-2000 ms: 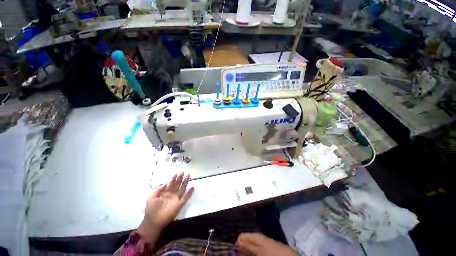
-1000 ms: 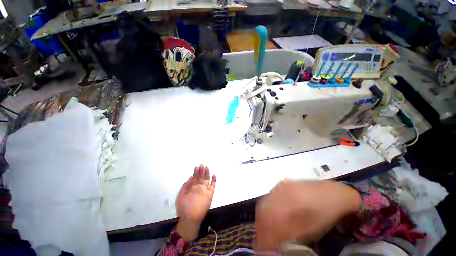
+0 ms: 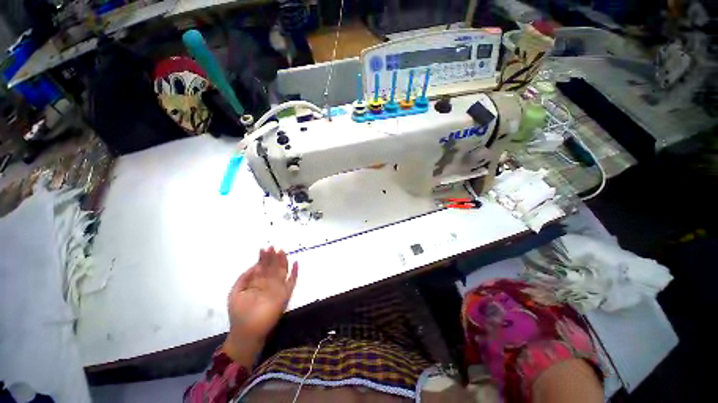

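A white sewing machine [image 3: 378,146] with blue lettering stands on the white table [image 3: 157,291]. Its needle and presser foot area [image 3: 299,211] is at the left end of the head. My left hand [image 3: 264,295] is open and empty, palm up and fingers apart, over the table's front edge, just in front of the needle area. My right arm's patterned sleeve is at the lower right, with bare skin below it running out of the bottom edge; the hand itself is cut off. No fabric shows under the presser foot.
A white fabric stack [image 3: 39,283] lies at the left. Small white pieces [image 3: 526,193] lie at the right table end, and more are heaped [image 3: 606,271] on the surface beside it. Orange-red snips [image 3: 460,203] lie by the machine. A control panel [image 3: 433,59] stands behind.
The view has swung right since one second ago. My right hand has passed from in front of my body out of the bottom edge. My left hand stays open, palm up.
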